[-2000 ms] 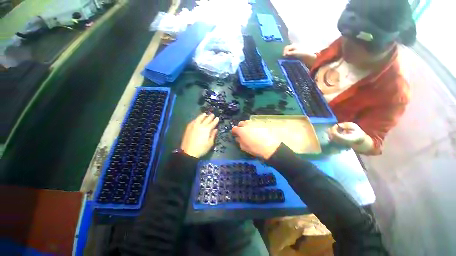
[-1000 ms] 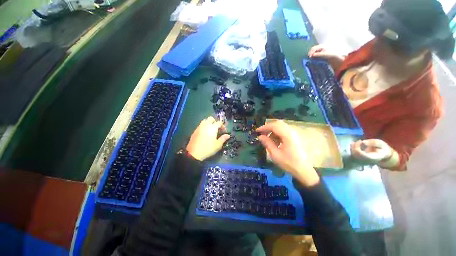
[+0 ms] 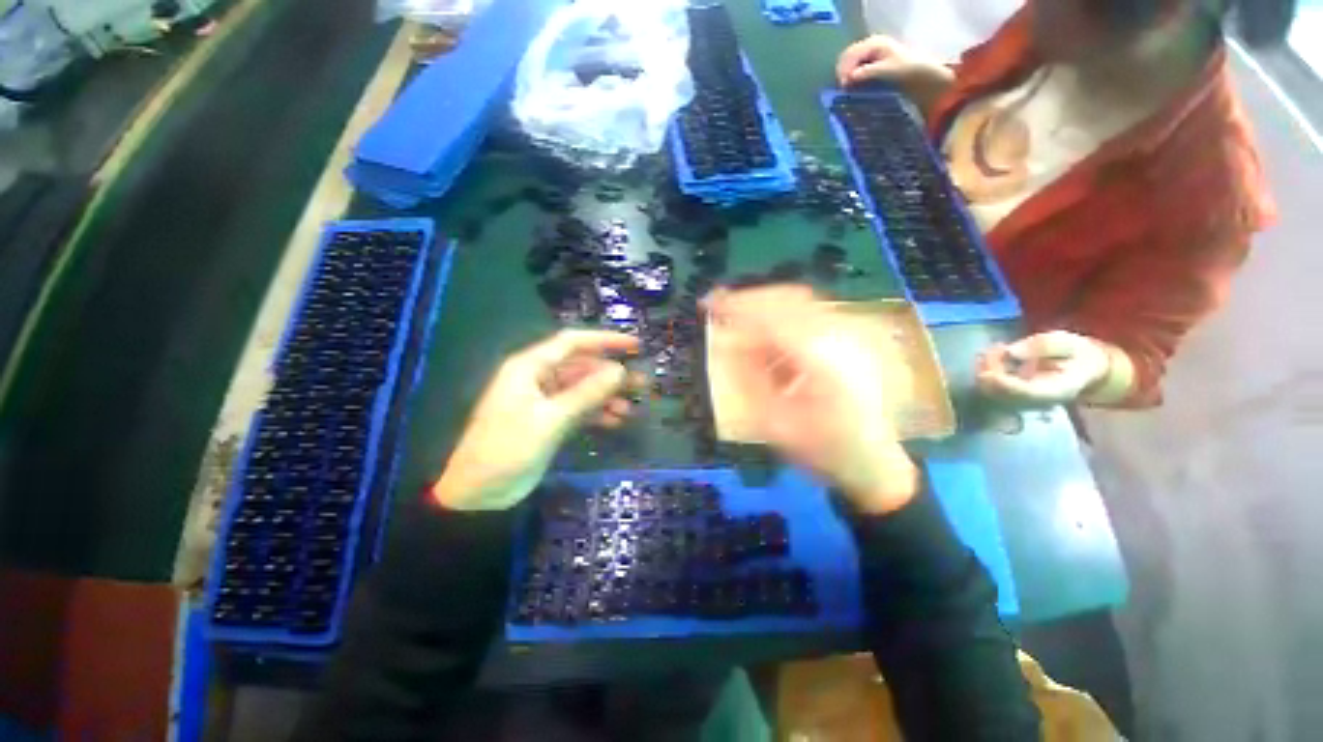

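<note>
My left hand (image 3: 534, 413) is raised at the near left side of the heap of loose black parts (image 3: 617, 276), thumb and fingers curled towards each other. Whether a small part is between its fingertips cannot be told. My right hand (image 3: 805, 392) is blurred over the shallow tan parts box (image 3: 917, 380) and hides part of it; its fingertips are too blurred to show any held part. The blue working tray (image 3: 839, 592) lies in front of me, with rows of black units (image 3: 624, 551) on its left and middle.
A filled blue tray stack (image 3: 327, 420) stands at left. Plain blue sheets (image 3: 443, 109), a clear plastic bag (image 3: 602, 87) and another filled tray (image 3: 730, 123) lie beyond the heap. A coworker in an orange top (image 3: 1146, 218) sits at right behind a filled tray (image 3: 921, 203).
The view has shifted. My left hand has lifted back from the heap's edge, its fingers more curled. My right hand has moved from the heap's edge to over the tan box.
</note>
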